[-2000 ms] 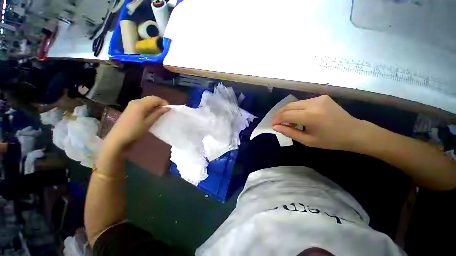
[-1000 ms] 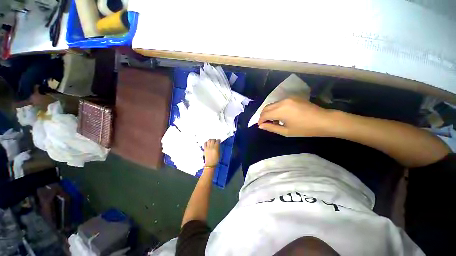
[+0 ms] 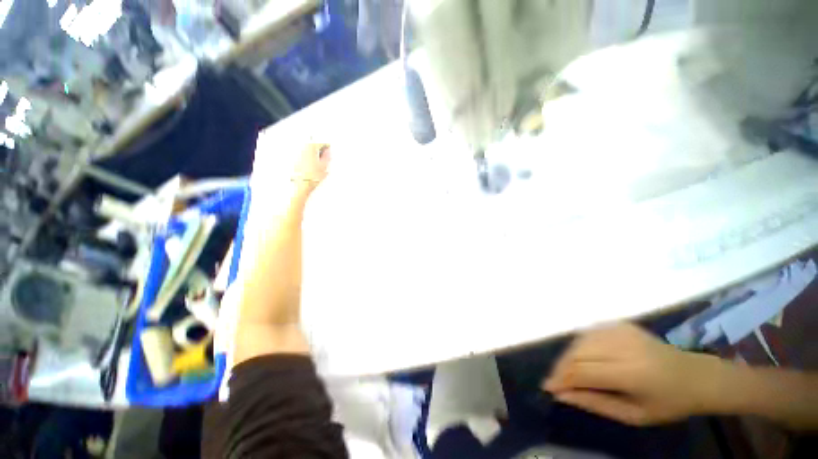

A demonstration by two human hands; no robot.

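Note:
My left hand point(image 3: 314, 163) is small and washed out over the far left part of the white table point(image 3: 386, 296); whether it holds cloth cannot be told. My right hand point(image 3: 619, 372) is blurred at the table's front edge, fingers curled together, with no piece clearly visible in it. An off-white piece point(image 3: 466, 390) lies below the table edge, left of my right hand and apart from it. The sewing machine head point(image 3: 502, 63) stands at the back, with the needle area point(image 3: 484, 170) under it. White cloth on the glaring table cannot be made out.
A blue basket point(image 3: 235, 260) with thread cones, one yellow point(image 3: 193, 360), is at the table's left end. A dark grey oblong lamp point(image 3: 418, 108) is left of the head. White pieces point(image 3: 377, 417) show below the front edge; more pieces point(image 3: 753, 300) lie below it at right.
The view has swung up to the machine. My left hand has left the white pieces in the blue crate and is now over the table. My right hand is now apart from the off-white piece.

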